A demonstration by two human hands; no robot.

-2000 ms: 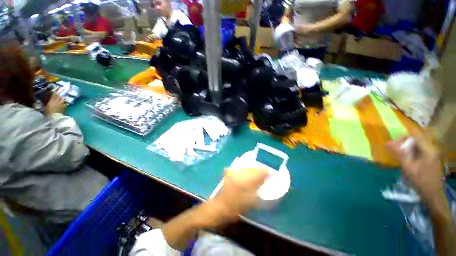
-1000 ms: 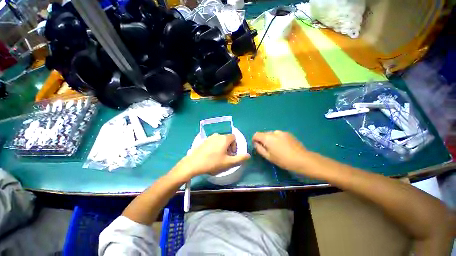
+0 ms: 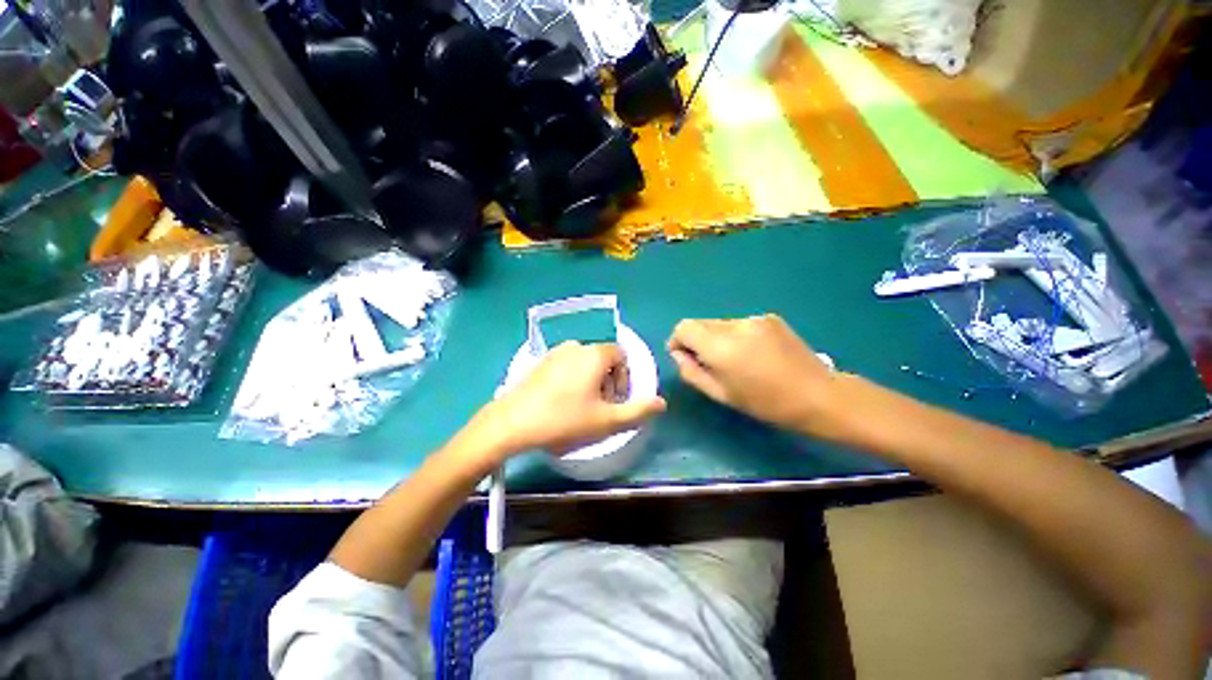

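Observation:
A white plastic housing (image 3: 605, 456) stands on the green bench in front of me, its open rectangular frame towards the back. My left hand (image 3: 572, 396) lies over the housing and grips it, hiding much of its top. A slim white strip (image 3: 496, 511) sticks out below my left wrist, over the bench edge. My right hand (image 3: 744, 365) is just right of the housing, its fingers curled together near the rim. A small white end shows beside its wrist; what the fingers hold cannot be told.
Left bag of white parts (image 3: 332, 352) and a clear tray of small parts (image 3: 140, 326) lie left. Right bag of white parts (image 3: 1057, 312) lies right. Black shells (image 3: 359, 133) and a metal post stand behind, beside a striped sheet (image 3: 851, 133). A blue crate (image 3: 465, 604) is below the edge.
Compared with two seconds ago, my right hand has come from the far right to beside the housing. Over the last second both hands have barely moved; the view has shifted slightly.

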